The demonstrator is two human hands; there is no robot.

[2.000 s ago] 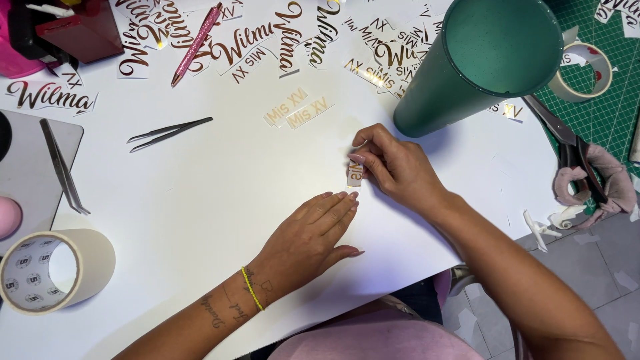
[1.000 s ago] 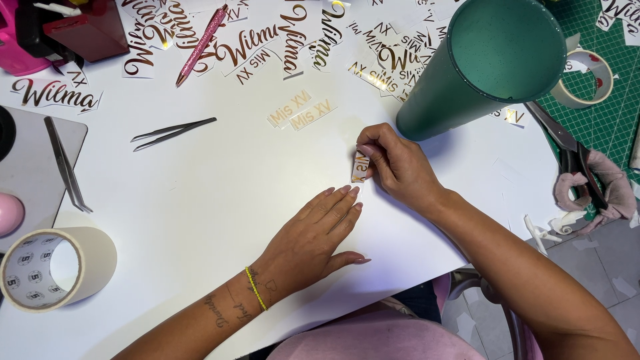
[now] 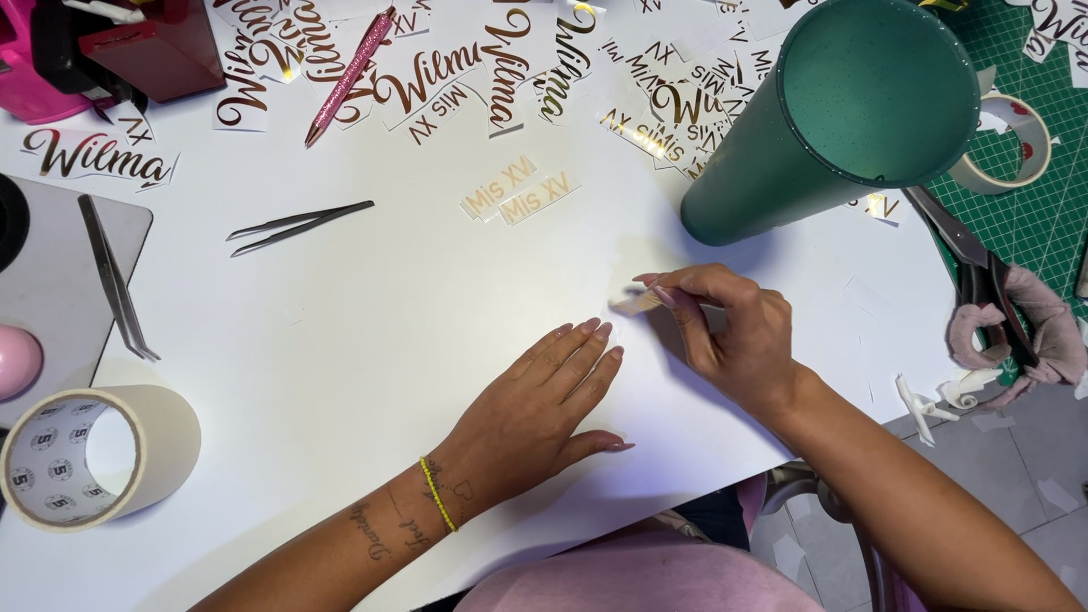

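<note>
My right hand pinches a small lettered vinyl sticker between thumb and finger; the sticker is blurred and tilted off the table. My left hand lies palm down on the white table, its fingertips at a clear strip just below the sticker, fingers slightly apart. Two pale strips with gold lettering lie above my left hand. Beyond my right hand stands a tall green tumbler, open at the top. Black tweezers rest to the left of the pale strips.
Lettered stickers and a pink glitter pen lie along the far side. Left are metal tweezers and a wide tape roll. Right are scissors with padded handles, a tape roll and a green cutting mat.
The small sticker was nearly upright beside my left fingertips; my right hand has lifted and turned it toward the tumbler. My left hand has stayed almost still.
</note>
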